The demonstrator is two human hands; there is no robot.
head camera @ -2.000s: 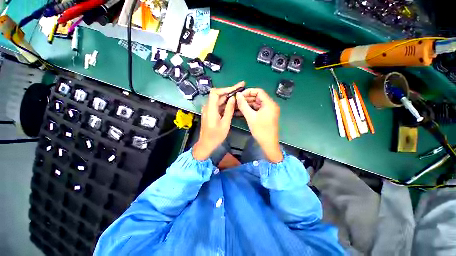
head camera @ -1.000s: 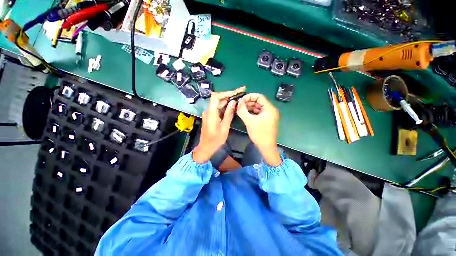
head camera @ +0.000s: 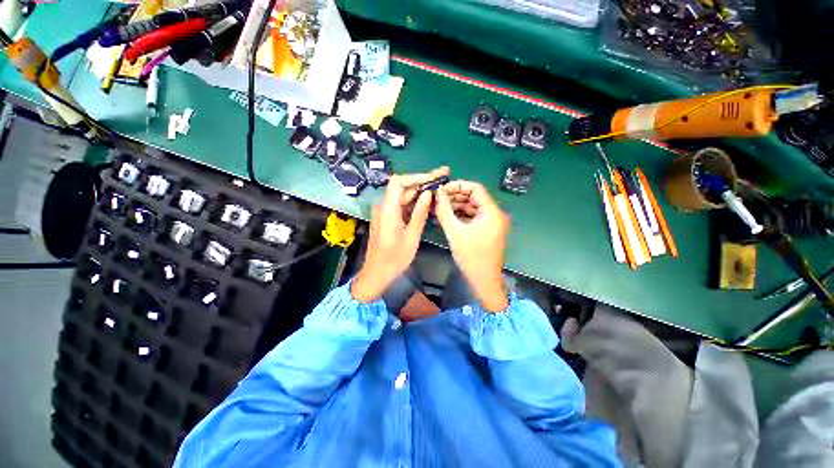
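A small dark module, seen nearly edge-on, is held above the bench edge in front of me. My left hand pinches it between thumb and fingers. My right hand has its thumb and fingertip at the module's right end, its other fingers curled. The fingers hide much of the module, and whether it is open or closed cannot be told. A cluster of black units with white or silver faces lies beyond my left hand. Three dark housings stand in a row, with one more unit below them.
A black pocket tray with units is at left, a yellow tag at its corner. A white parts box, orange screwdriver, thin tools, round pot and yellow sponge surround the work. A person's grey-clothed leg is at lower right.
The bench items have shifted slightly in the picture as the camera moved. Both hands still hold the module, now tilted slightly differently between the fingertips.
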